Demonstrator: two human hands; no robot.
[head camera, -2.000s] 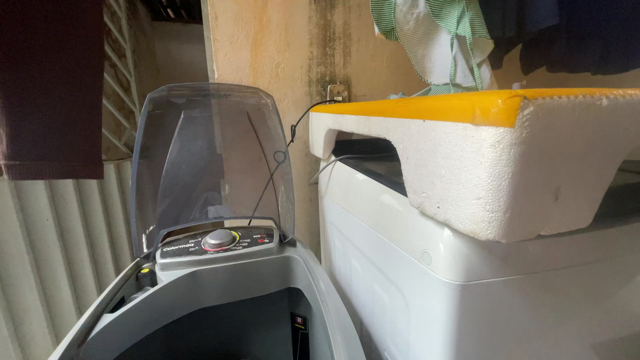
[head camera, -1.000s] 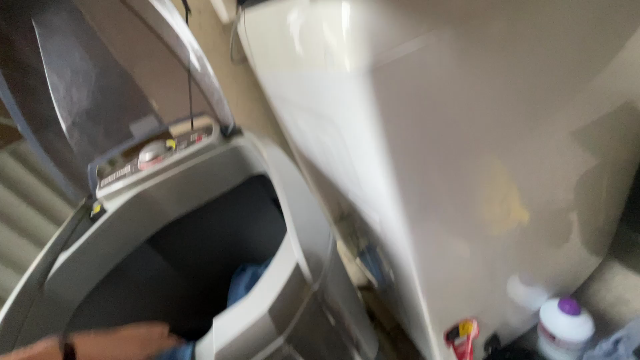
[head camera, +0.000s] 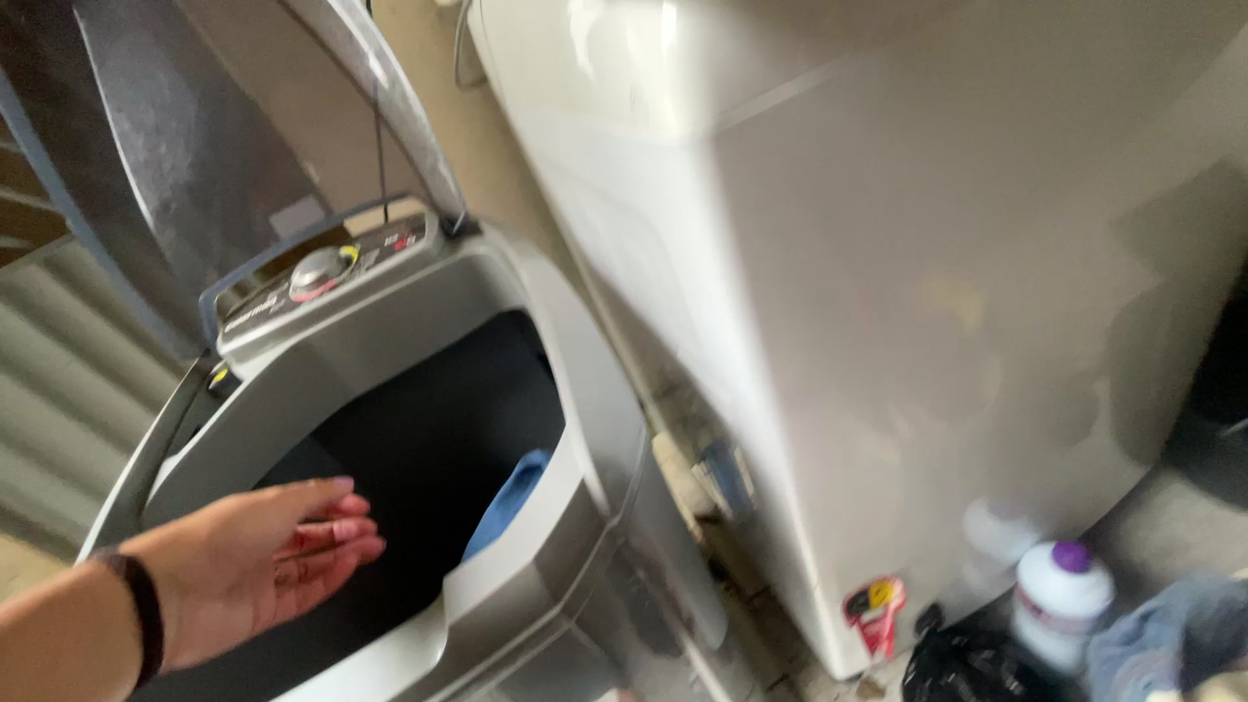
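My left hand (head camera: 263, 565), with a dark band around its wrist, reaches in from the lower left over the tub of a grey washing machine (head camera: 575, 517). Its fingers are loosely curled and a little apart, with nothing between them. Blue cloth (head camera: 507, 502) shows inside the dark tub, near the rim on the right, apart from the hand. The clear lid (head camera: 244, 107) stands raised behind the control panel (head camera: 327, 283) with its round knob. My right hand cannot be seen.
A large white appliance (head camera: 741, 341) stands close on the right. By its foot are a white bottle with a purple cap (head camera: 1063, 604), a red-and-yellow package (head camera: 876, 614), a black plastic bag (head camera: 975, 668) and bluish cloth (head camera: 1170, 634). Corrugated panelling (head camera: 78, 390) lies left.
The view has tilted down from the raised lid and the wall. My left hand, low at the tub's near rim one second ago, is now higher and shows more of its fingers.
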